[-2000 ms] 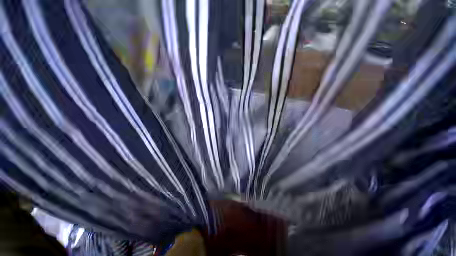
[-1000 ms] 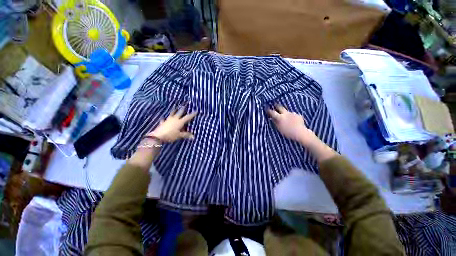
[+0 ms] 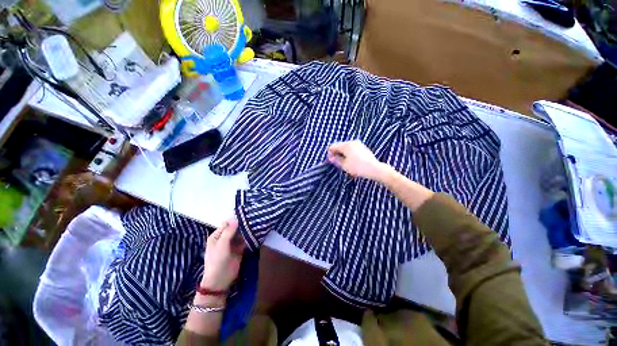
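Note:
A navy and white striped shirt lies spread on the white table, its front hem hanging over the near edge. My left hand grips a hem corner of the shirt at the table's near edge. My right hand pinches the cloth near the middle of the shirt. A fold of striped cloth is drawn between the two hands. I cannot tell whether either hand also holds a small tool.
A plastic-lined tub with striped garments stands at lower left. A phone lies left of the shirt. A yellow and blue fan stands behind it. Papers lie at right. A brown-fronted table stands beyond.
The shirt was held up close, then lay flat under both open hands. Now my left hand has moved down to the hem, my right hand inward, and both grip cloth. The view has shifted left.

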